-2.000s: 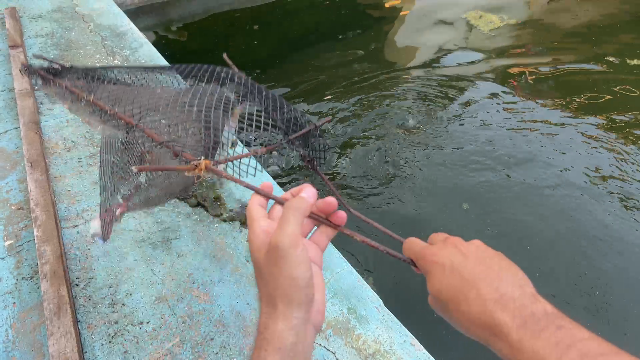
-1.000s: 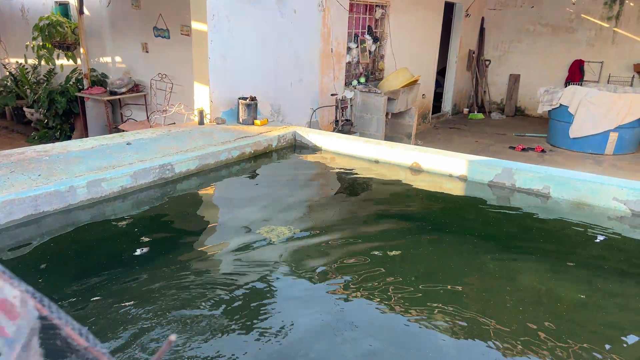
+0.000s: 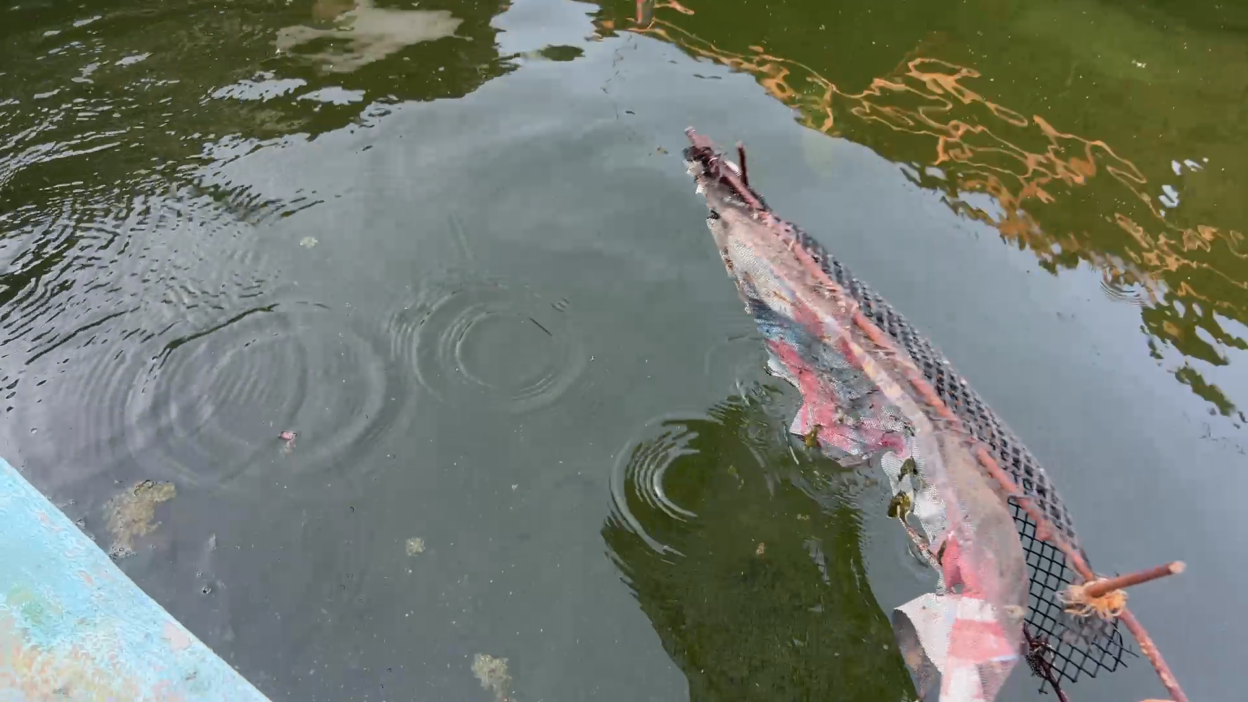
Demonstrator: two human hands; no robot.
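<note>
A hand-made net on a frame of thin sticks (image 3: 902, 366) slants over the green water (image 3: 526, 487) on the right. Pink, white and blue mesh cloth (image 3: 829, 390) hangs from it, wet and crumpled, with bits of leaf stuck on. Black plastic mesh (image 3: 975, 409) runs along its right side. Orange twine (image 3: 1094, 600) binds a short cross stick near the lower right. The stick handle leaves the frame at the bottom right, where a tiny skin-coloured edge shows, too little to tell which hand. Otherwise both hands are out of view.
The blue painted pool edge (image 3: 88, 604) fills the lower left corner. Ripple rings spread over the water left of the net. Pale clumps of scum (image 3: 136, 512) and small specks float there. Reflections cover the upper part.
Two seconds ago both hands were on the stick handle, with the net above the pool edge; now the net is over the water at the right. The view swung up to the yard and back down.
</note>
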